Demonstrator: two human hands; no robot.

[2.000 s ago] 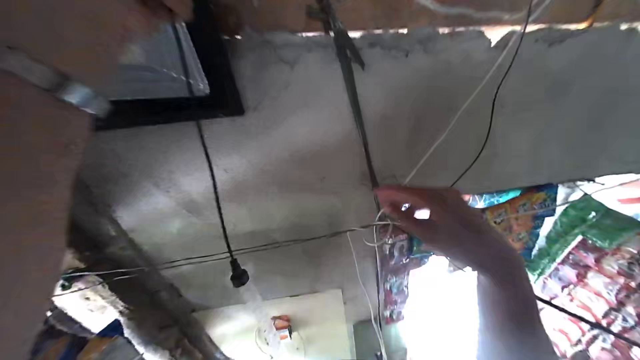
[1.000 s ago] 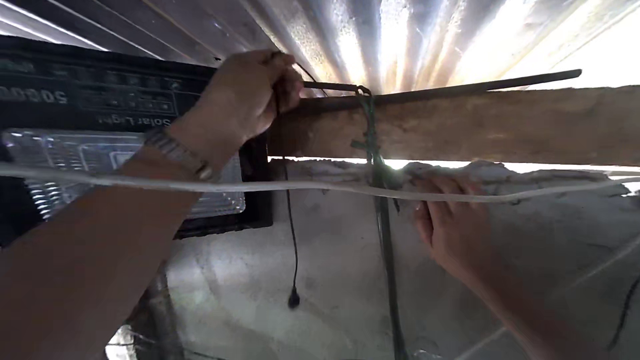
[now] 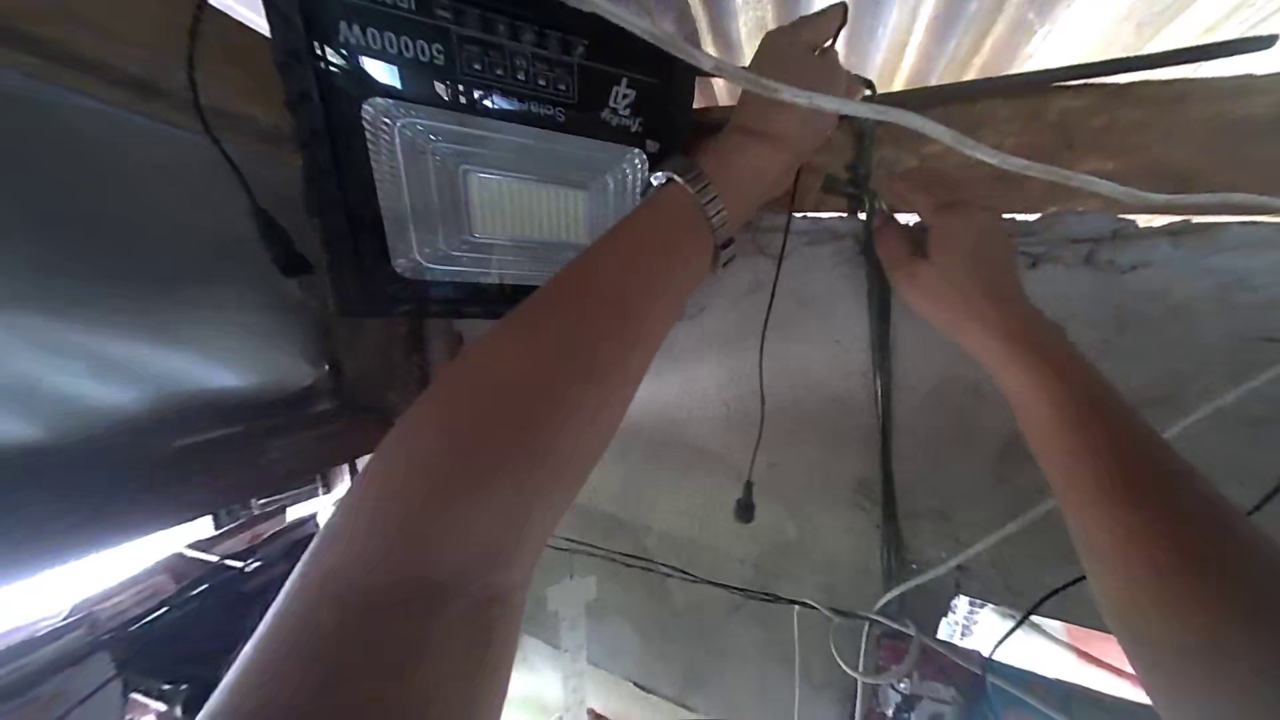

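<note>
My left hand (image 3: 790, 95), with a metal-band watch (image 3: 705, 205) on its wrist, reaches up to the wooden beam (image 3: 1060, 140) under the roof; its fingers are bent near a dark rod (image 3: 1090, 68), and what they hold is hidden. My right hand (image 3: 950, 255) is at the beam's lower edge, thumb and fingers by the knot of a dark green strap (image 3: 858, 190) tied around the beam. The strap hangs down the wall. Left of my left hand is a black solar floodlight (image 3: 510, 200). A thin black cable with a connector (image 3: 745, 502) hangs between my forearms.
A white cable (image 3: 930, 125) crosses in front of the beam. Another black cable with a plug (image 3: 280, 245) hangs at the left. Dark wires (image 3: 690, 575) run across the grey wall (image 3: 660, 440) lower down. Corrugated roofing (image 3: 950, 35) lies above; coloured packets show at the bottom right.
The view has tilted up from the wall to the roof beam. My right hand, earlier by the lower wires, is now up at the strap's knot. My left hand stays up by the beam.
</note>
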